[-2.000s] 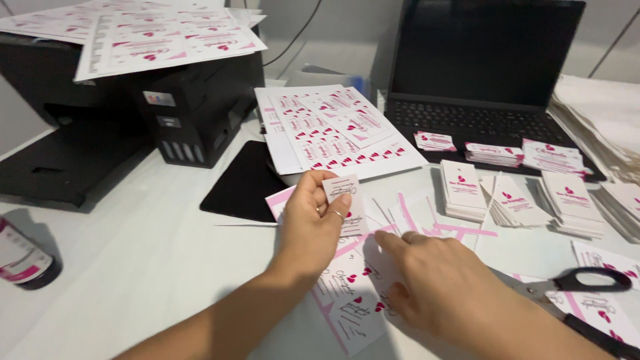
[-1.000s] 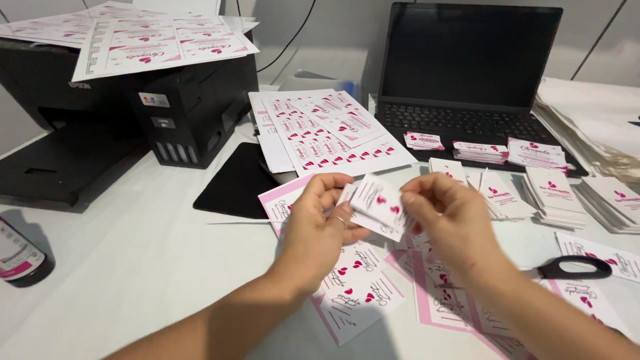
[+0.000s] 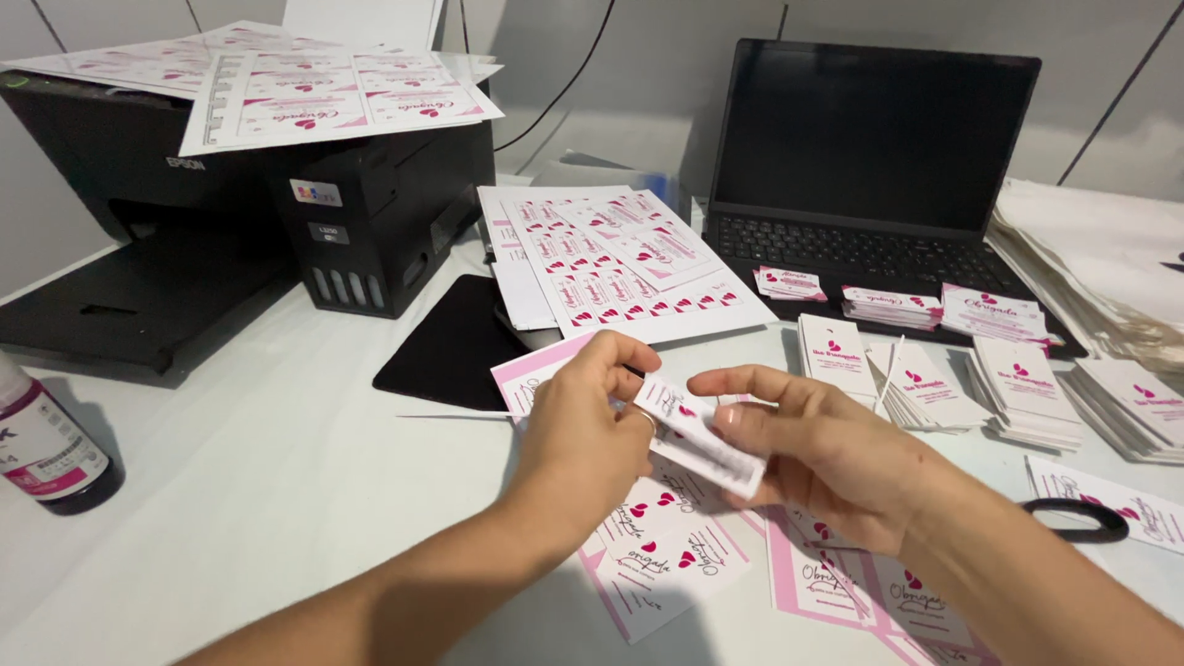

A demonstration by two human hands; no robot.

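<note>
Between my hands is a small bunch of white printed cards with pink marks, tilted over the table. My left hand grips the bunch at its left end, and a ring shows on one finger. My right hand has its thumb and fingers around the right end of the same cards. Below them lie loose printed cards and sheets with pink borders, partly hidden by my hands. Under my right forearm are more pink-edged printed pieces. The black handle of a pair of scissors shows to the right, its blades hidden.
A black Epson printer stands at the left, printed sheets on top. An ink bottle is at the left edge. Further back are a mouse pad, printed sheets, and an open laptop. Stacked tags stand at the right.
Two seconds ago my right hand was over the sheets on the table; it has risen to the cards in my left hand. The bunch has turned since one second ago.
</note>
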